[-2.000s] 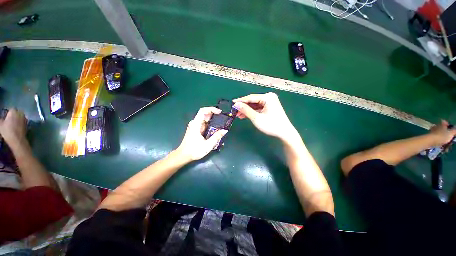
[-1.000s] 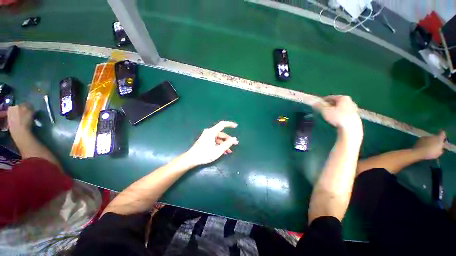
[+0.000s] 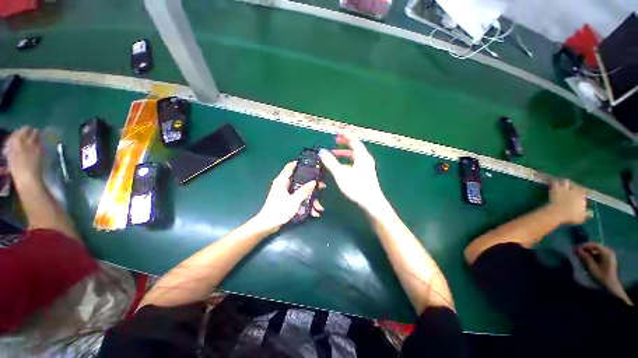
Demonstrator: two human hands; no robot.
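My left hand (image 3: 283, 199) holds a black keypad phone (image 3: 306, 183) upright in front of me, fingers around its lower half. My right hand (image 3: 355, 171) is just right of the phone's top end, with its fingers apart; the thumb is near the top edge, and whether it touches is unclear. Another black keypad phone (image 3: 471, 182) lies on the green worktop to the right, with a small orange-dotted part (image 3: 443, 168) beside it.
Orange film strips (image 3: 126, 168), several keypad phones and a black smartphone (image 3: 208, 154) lie at left. A grey post (image 3: 182, 52) stands by the pale rail (image 3: 280, 114). Phones lie on the belt beyond. Neighbours' arms reach in from both sides. White cables (image 3: 483, 45) are at the far right.
The earlier handset left my left hand and a phone lies at right; my left hand now holds a phone. My right hand moved back from the right rail to beside it.
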